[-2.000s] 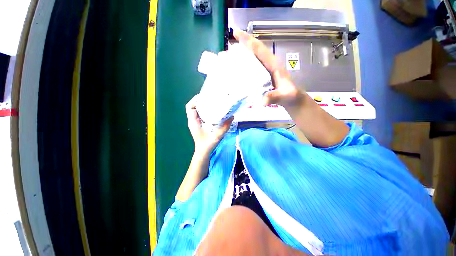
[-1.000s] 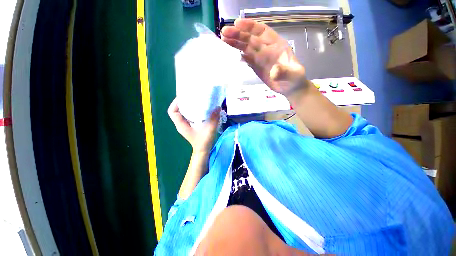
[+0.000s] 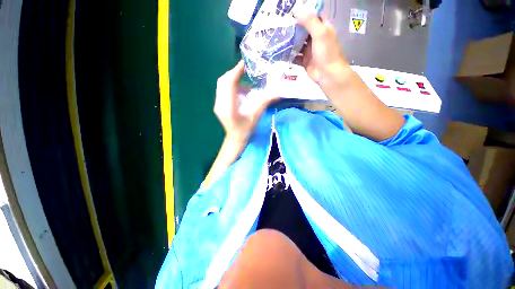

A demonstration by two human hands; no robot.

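Note:
A box in clear crinkled film [image 3: 270, 44] is held in front of me at the top of the view, over the edge between the green surface and the machine. A dark printed side shows near its top. My right hand [image 3: 323, 49] grips it from the right. My left hand [image 3: 234, 104] is at its lower left, with the fingers around the lower end of the film; something whitish shows in its palm. The top of the box is cut off by the picture's edge.
A white-ended box [image 3: 243, 9] lies on the green surface [image 3: 197, 113] at the top. The machine's white button panel [image 3: 395, 87] and metal top [image 3: 364, 48] are at the right. Open cartons [image 3: 487, 65] stand on the blue floor.
My right hand was open and raised off the box; it now grips it. The box has moved up and right and turned, showing its film and print. My left hand has shifted up and right.

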